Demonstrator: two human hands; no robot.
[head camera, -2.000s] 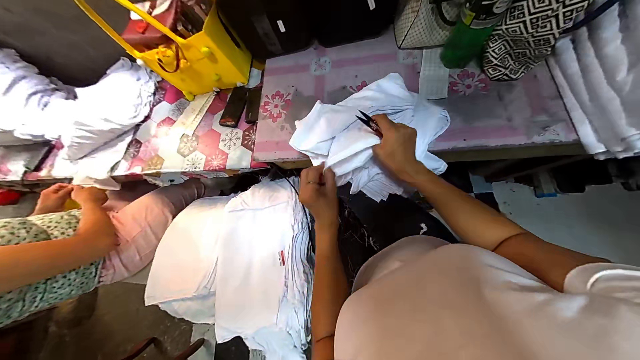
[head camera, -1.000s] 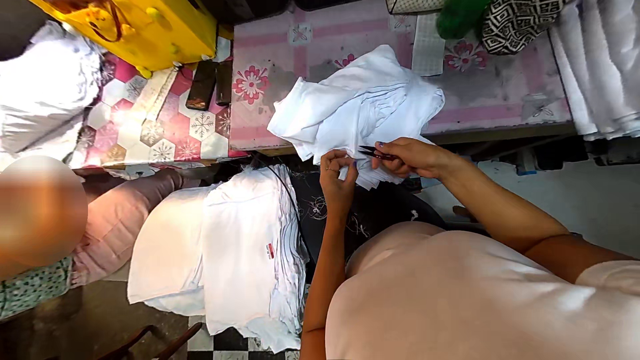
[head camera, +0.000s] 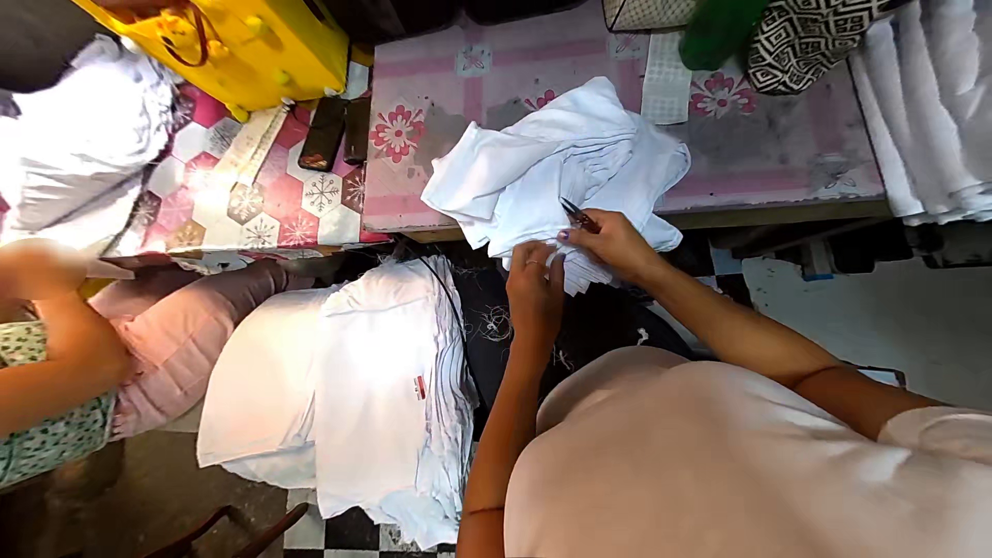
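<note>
A bunched white cloth garment (head camera: 542, 155) lies on the pink flowered table cover and hangs over its front edge. My left hand (head camera: 536, 283), with a ring on one finger, pinches the garment's near edge. Just to the right, my right hand (head camera: 612, 244) holds small dark thread snips (head camera: 580, 215), their points up and left over the cloth. The fingers of both hands are close together at the hem. Whether the blades are parted is too small to tell. Beside my left forearm hangs a thick stack of white garments (head camera: 372, 387), one bearing a small red tag.
A co-worker (head camera: 163, 341) sits at the left beside a heap of white cloth (head camera: 85, 147). A yellow bag (head camera: 271, 46) and a dark phone (head camera: 323, 133) stand or lie back left. Farther right are a green bottle (head camera: 717, 35), a patterned pouch (head camera: 798, 46) and hanging white cloths (head camera: 930, 116).
The garment has been turned and spread differently since two seconds ago. My right hand, with the snips, has come down from over the cloth to its near edge, beside my left hand.
</note>
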